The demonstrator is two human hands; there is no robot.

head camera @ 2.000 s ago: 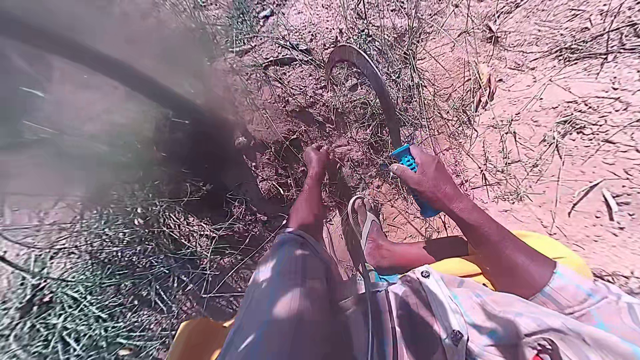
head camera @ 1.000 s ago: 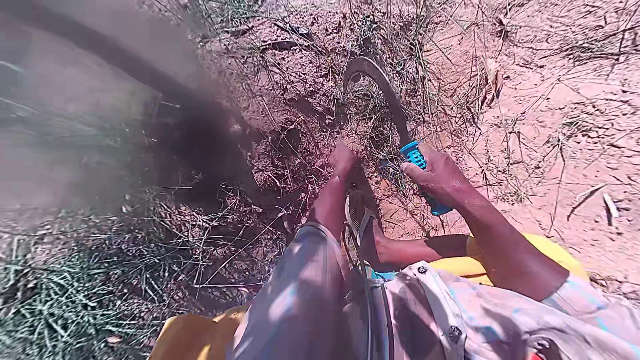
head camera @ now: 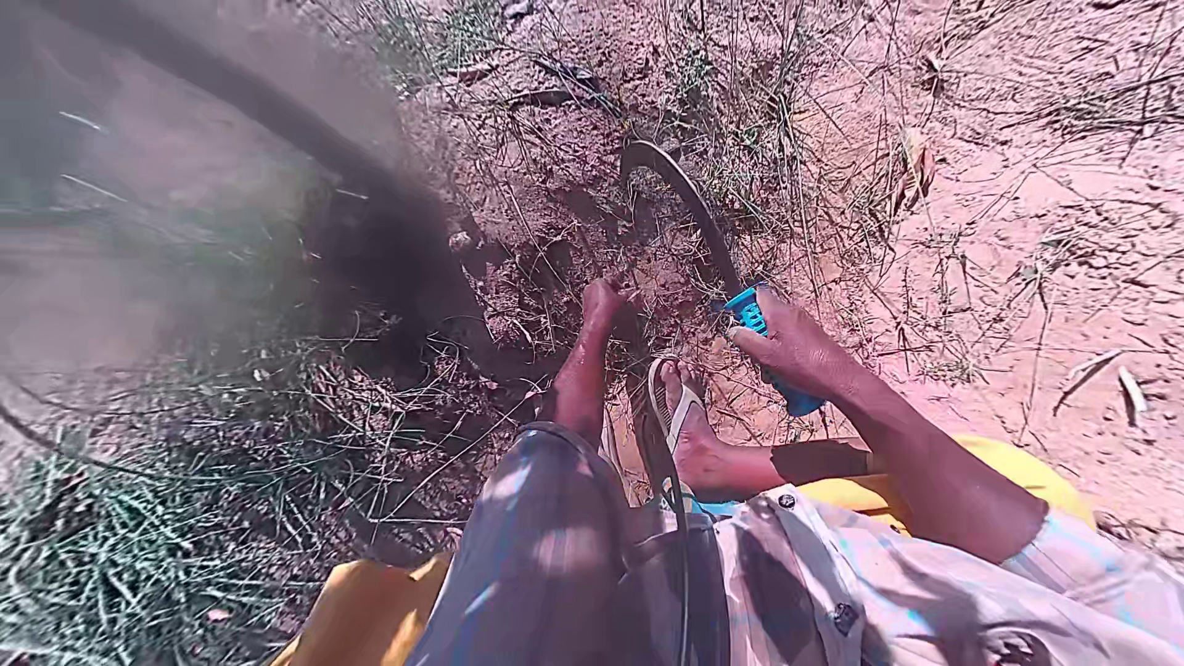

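Note:
My right hand [head camera: 791,347] is closed around the blue handle of a sickle [head camera: 680,185]; its curved metal blade reaches up and bends left over the dry grass. Lower left of the blade's tip, my left hand [head camera: 606,301] is down at the soil among thin stems. Its fingers are partly hidden, so whether it grips any stems cannot be told. A foot in a light flip-flop [head camera: 684,416] rests just below and between the hands.
Dry weeds [head camera: 786,139] grow on reddish soil ahead. A heap of cut green grass [head camera: 139,555] lies at lower left. Dry leaves [head camera: 916,166] and sticks lie at right. Yellow cloth [head camera: 1017,472] shows beside my legs. A blurred dark shape covers the upper left.
The sickle and my right hand keep nearly the same place. My left hand has shifted slightly right, near the stems.

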